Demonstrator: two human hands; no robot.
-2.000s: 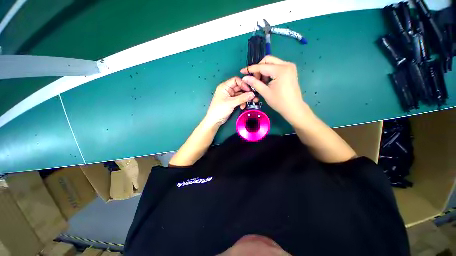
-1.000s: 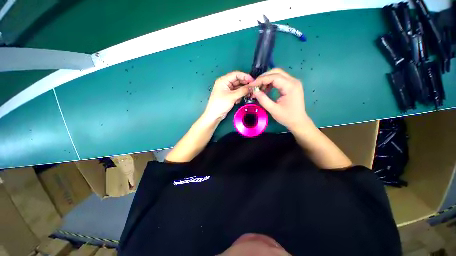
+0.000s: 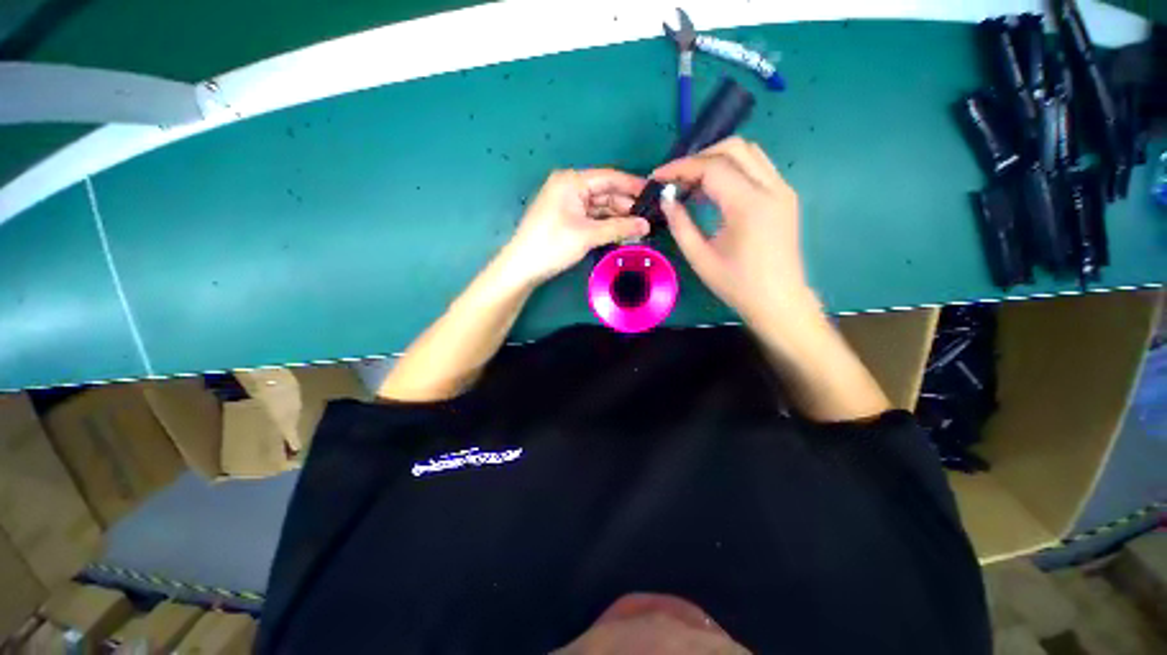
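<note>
The dryer body's pink end ring [image 3: 634, 289] faces up near the bench's front edge, with a dark centre. My left hand [image 3: 576, 225] holds the body just above the ring, fingers curled around it. A black handle shell [image 3: 719, 118] slants up and right from the hands. My right hand [image 3: 742, 220] pinches a small white piece [image 3: 669, 192] between thumb and finger at the joint of handle and body. The fingers hide most of the joint. The side cutters [image 3: 686, 62] lie behind, one grip blue, the other wrapped whitish.
A pile of black handles [image 3: 1043, 154] lies on the green bench [image 3: 320, 243] at the right. An open carton [image 3: 1037, 422] with black parts stands below the bench edge at right. Other cartons [image 3: 103, 448] stand below at left. A white rail [image 3: 384, 92] borders the bench's far side.
The handle shell has swung from nearly upright to slanting up and right, uncovering more of the cutters. The white piece in my right fingertips shows more clearly.
</note>
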